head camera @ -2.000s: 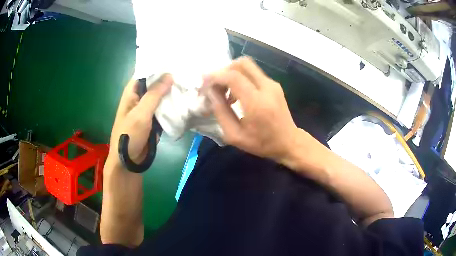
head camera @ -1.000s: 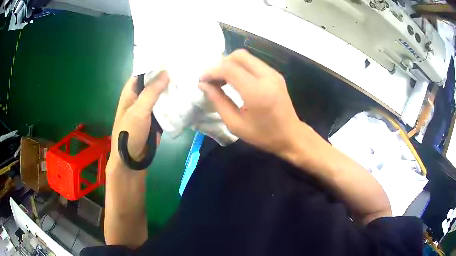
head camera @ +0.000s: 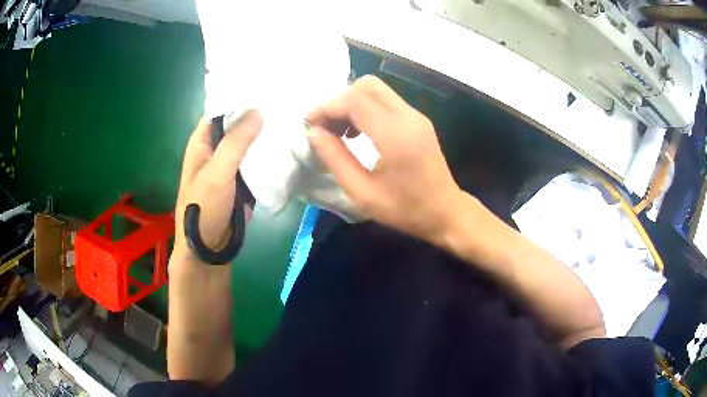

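Observation:
A white garment piece (head camera: 271, 70) hangs in front of me, overexposed at the top and crumpled at its lower end. My left hand (head camera: 213, 174) grips its lower left edge, thumb on top. A black hook (head camera: 213, 252), curved like a cane handle, hangs against my left wrist; its shaft runs up between my fingers and the cloth. My right hand (head camera: 395, 159) pinches the cloth between thumb and fingertips at its right side. What lies under the folds is hidden.
A cream sewing machine (head camera: 558, 54) stands on a white table (head camera: 465, 74) at upper right. A bin or basket with a yellow rim holds white pieces (head camera: 581, 233) at right. A red plastic stool (head camera: 116, 260) and a cardboard box (head camera: 54, 252) stand on the green floor at left.
My right hand was blurred in motion and has shifted slightly left and down, its fingertips still on the cloth. The lower folds have changed shape. My left hand keeps its hold.

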